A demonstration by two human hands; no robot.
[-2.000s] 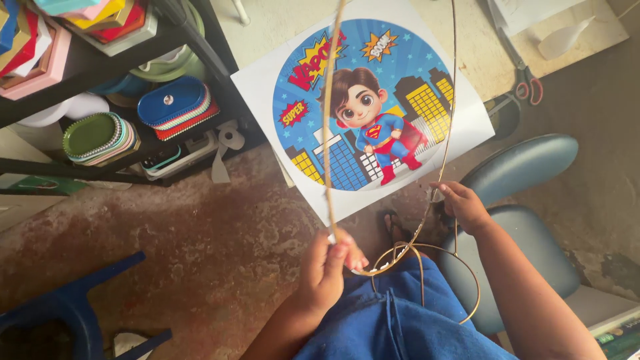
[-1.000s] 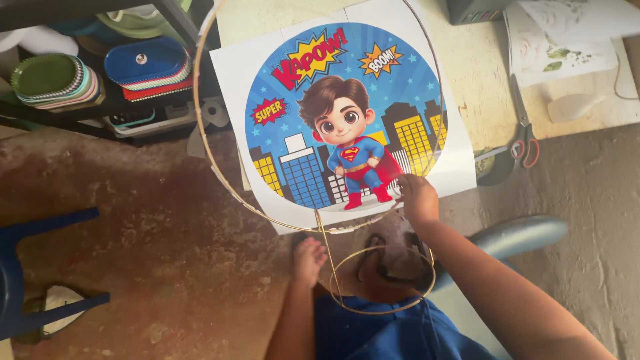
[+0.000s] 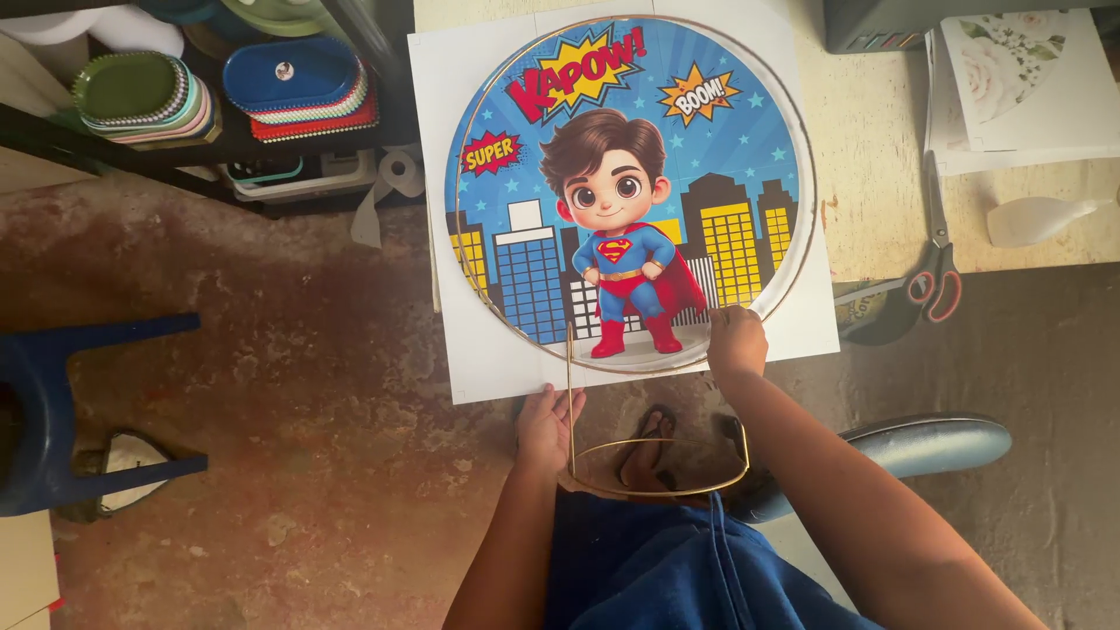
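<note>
A gold metal wire frame (image 3: 807, 149) has a large ring that lies over a printed paper sheet (image 3: 490, 372) and nearly follows its round picture of a cartoon child in a superhero costume. The smaller hoop of the frame (image 3: 709, 490) hangs below the sheet, over my lap. My right hand (image 3: 738, 343) grips the large ring at its lower right. Under the sheet's lower edge, my left hand (image 3: 549, 429) is palm up with its fingers spread, next to the frame's upright wire; whether it touches the wire I cannot tell.
Orange-and-grey scissors (image 3: 939, 254) lie at the edge of the worn table (image 3: 875, 175), near a floral print (image 3: 1011, 74) and a translucent piece (image 3: 1037, 219). On the left are a dark shelf with stacked trays (image 3: 293, 79), a toilet roll (image 3: 398, 173) and a blue plastic stool (image 3: 44, 420). A padded chair (image 3: 927, 442) stands lower right.
The wire frame's large ring has come down over the round picture. My left hand, on the frame two seconds ago, has let go of it. My right hand still holds the ring.
</note>
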